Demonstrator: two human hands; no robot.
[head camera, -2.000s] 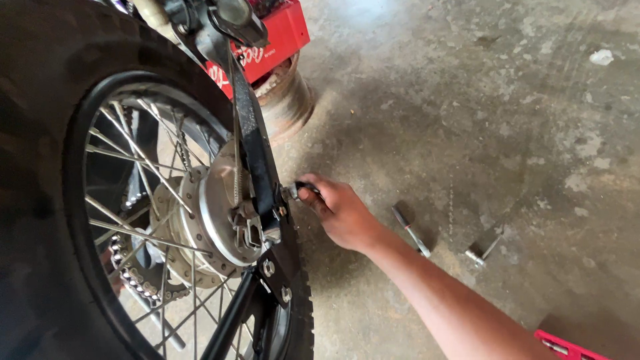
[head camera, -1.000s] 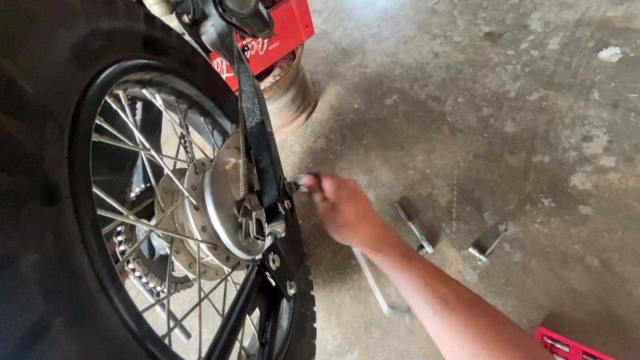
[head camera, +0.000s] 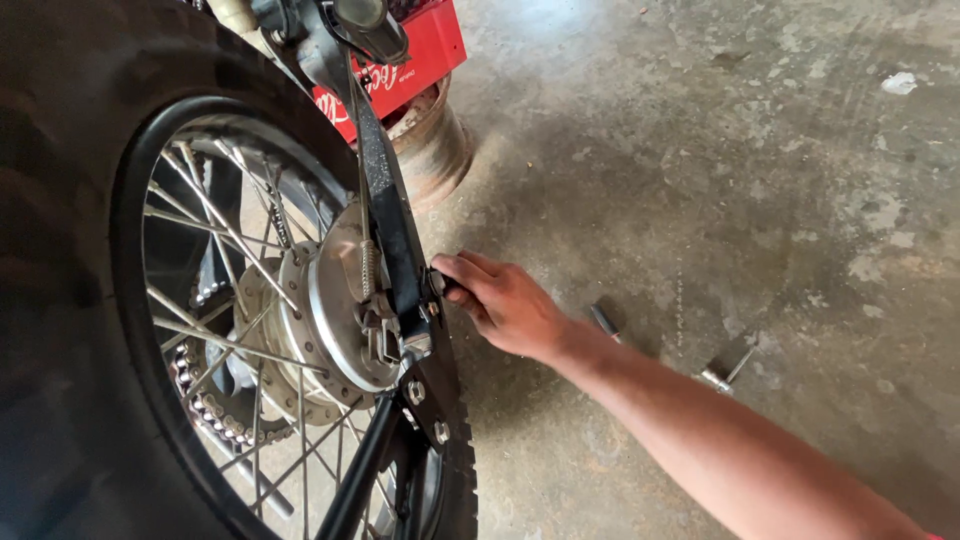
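My right hand (head camera: 502, 304) reaches in from the lower right. Its thumb and fingers are closed around a small dark part (head camera: 448, 283) beside a bolt head (head camera: 437, 282) on the outer edge of the black swingarm (head camera: 390, 202). Finger cover hides most of what is held. To the left stands a motorcycle's spoked wheel with a black tyre (head camera: 60, 247), a metal drum brake hub (head camera: 345, 300) and a brake rod spring (head camera: 369, 268). Below the hand, two bolt heads (head camera: 416, 391) sit on a black bracket. My left hand is out of view.
A dark-handled tool (head camera: 604, 320) lies on the concrete floor, partly behind my forearm. Farther right lies a metal socket tool with a thin bar (head camera: 720, 380). Behind the wheel, a red crate (head camera: 427, 49) rests on a rusty wheel rim (head camera: 435, 154). The drive chain (head camera: 217, 412) shows through the spokes.
My right hand stays at the swingarm's edge, its grip slightly shifted. A pale bent bar seen below my forearm one second ago no longer shows.
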